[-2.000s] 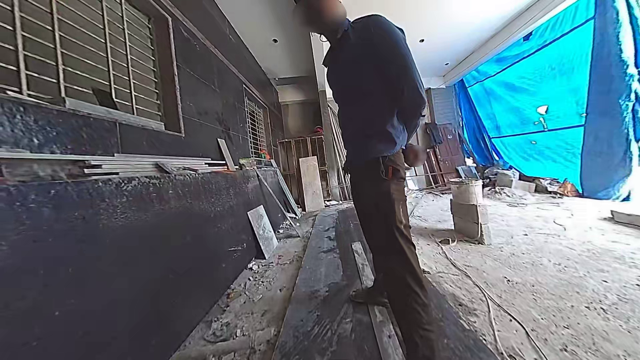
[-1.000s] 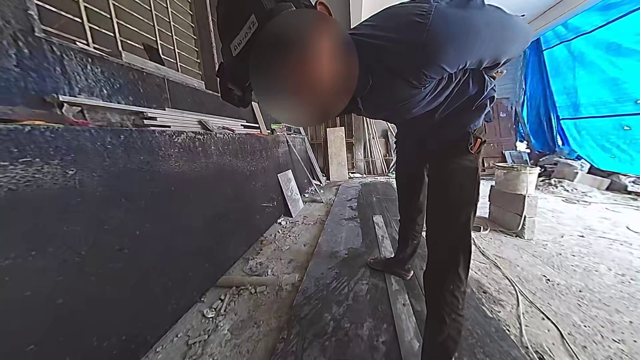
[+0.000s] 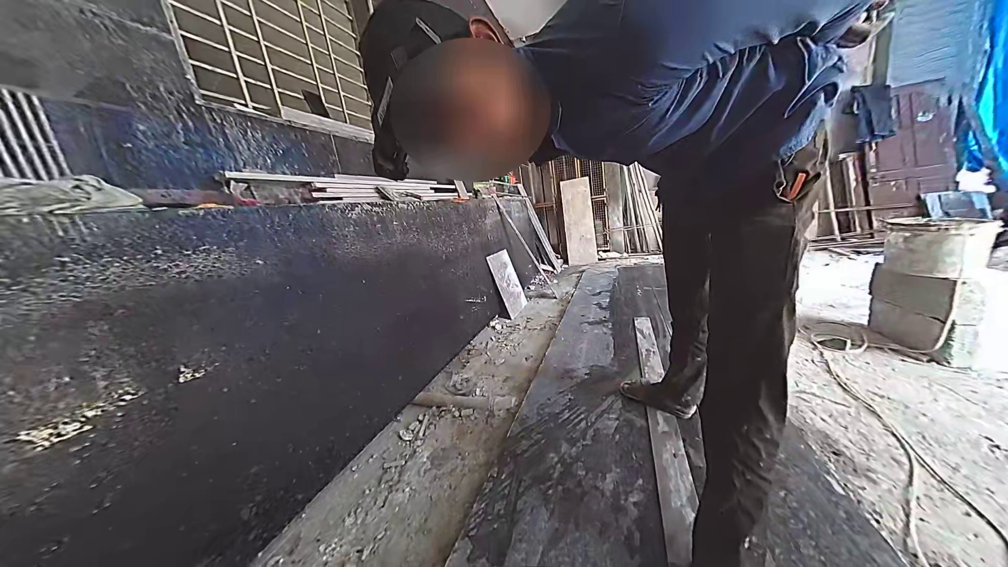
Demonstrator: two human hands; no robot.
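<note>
Neither my left hand nor my right hand shows in the head view. In front of me a person in a dark blue shirt [image 3: 677, 87] and dark trousers [image 3: 740, 346] bends forward at the waist, head lowered toward the left. One shoe [image 3: 660, 398] of that person rests across a long narrow strip [image 3: 665, 449], which lies lengthwise on a dark, dusty slab surface [image 3: 575, 441]. An orange-handled item [image 3: 797, 185] sticks out at the person's trouser pocket.
A black low wall [image 3: 260, 339] with thin strips [image 3: 378, 189] on its ledge runs along the left. Rubble [image 3: 425, 425] lies at its foot, near a leaning tile [image 3: 506, 283]. A bucket [image 3: 937, 246] on blocks [image 3: 913, 303] and a loose cable [image 3: 906, 449] are at right.
The person stood upright two seconds ago and is now bent over at the waist, head low. The view has shifted toward the left wall.
</note>
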